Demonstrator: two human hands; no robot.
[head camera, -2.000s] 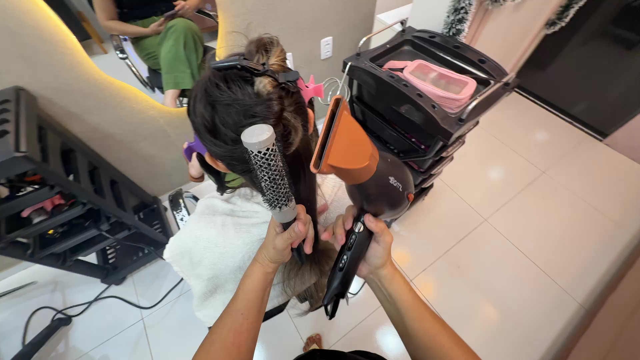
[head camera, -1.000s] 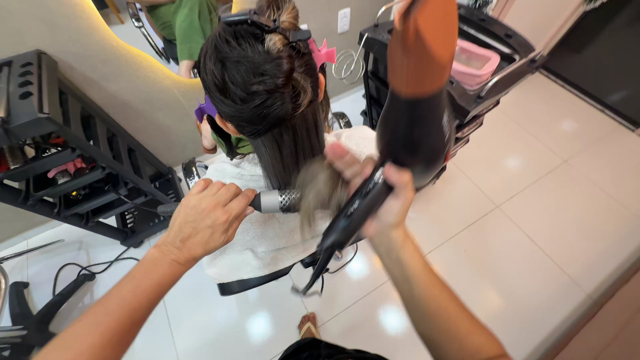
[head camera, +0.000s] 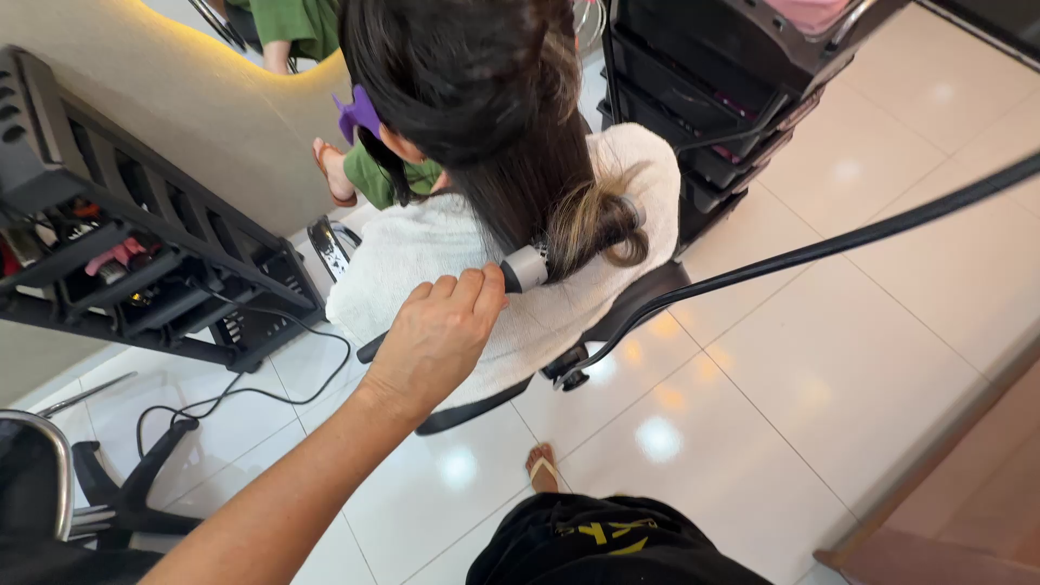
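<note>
My left hand (head camera: 439, 325) grips the handle of a round hairbrush (head camera: 526, 269), whose barrel lies across the ends of a seated person's dark hair (head camera: 520, 179). Lighter ends (head camera: 583, 226) curl around the barrel and hide most of it. A purple hair clip (head camera: 357, 114) sits at the left side of the head. Over the shoulders lies a white towel (head camera: 406, 268). A black cable (head camera: 780, 258) runs from the right edge toward the chair. Neither my right hand nor the hair dryer is in view.
Black tiered trolleys stand at the left (head camera: 162, 219) and upper right (head camera: 699, 97). A thin cord (head camera: 284, 398) lies on the tiled floor by a chair base (head camera: 134, 487). The salon chair's black edge (head camera: 471, 410) shows under the towel. A lit mirror (head camera: 317, 69) is at the upper left.
The brush, upright and apart from the hair at first, now has the hair's ends wrapped on it. My right hand and the hair dryer have left the view. The view has moved closer to the head.
</note>
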